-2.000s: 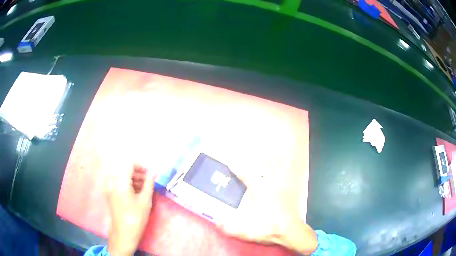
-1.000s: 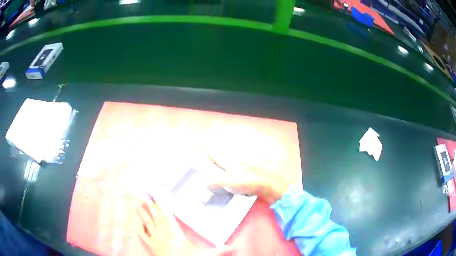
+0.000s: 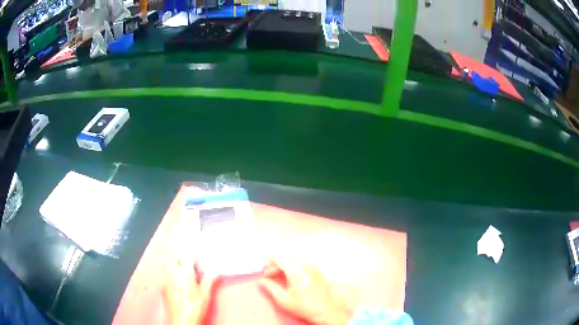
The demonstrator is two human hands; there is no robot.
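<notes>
A white retail box with a blue band and a dark picture is over the red-orange mat, blue band at the far end. Clear crinkled film sticks out past that end. My left hand grips the box's near left corner. My right hand has its fingers on the near right corner. Glare washes out both hands and much of the box. Whether the box touches the mat, I cannot tell.
A stack of film bags lies left of the mat. A white scrap lies to the right. Another retail box is on the green conveyor. A green post and black trays are beyond.
The view has tilted up. The box has turned, its blue band now facing away. My right hand has moved off the box's top to its near right corner, and film shows past the far end.
</notes>
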